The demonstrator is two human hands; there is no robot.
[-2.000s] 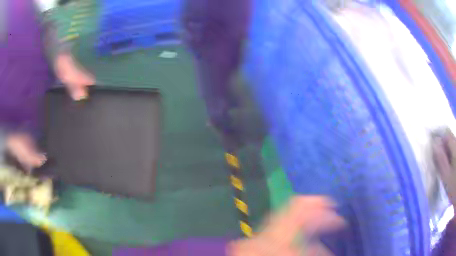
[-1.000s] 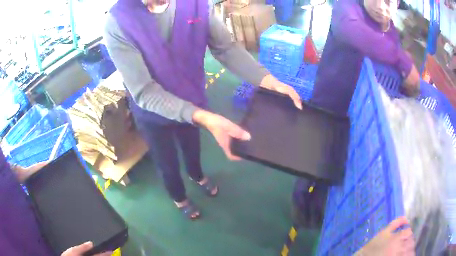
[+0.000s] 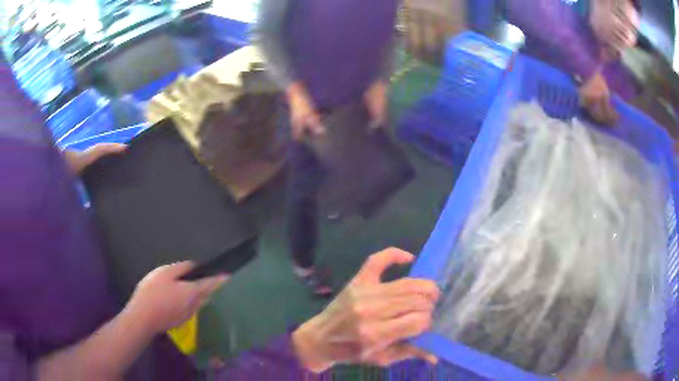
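A blue slotted crate [image 3: 460, 195] fills the right side, tilted in view. Crumpled clear plastic film [image 3: 569, 216] covers a dim grey-brown mass inside it. My left hand [image 3: 376, 312] grips the crate's near left corner, fingers on the rim and thumb raised. A blurred patch of skin at the crate's near edge, cut off by the bottom of the picture, looks like my right hand [image 3: 607, 373]; its fingers cannot be made out. Another person's hand [image 3: 598, 98] is at the crate's far rim.
At the left, a person in purple holds a black tray [image 3: 167, 205]. A second person ahead holds another dark tray [image 3: 361, 160]. Brown cardboard [image 3: 242, 141] is piled behind them. More blue crates [image 3: 473, 82] stand beyond my crate. The floor [image 3: 260, 320] is green.
The crate's film-covered top has come more fully into view. My left hand shows further left, at its near corner. The middle person's tray is lower and farther left; the left person's tray shows higher.
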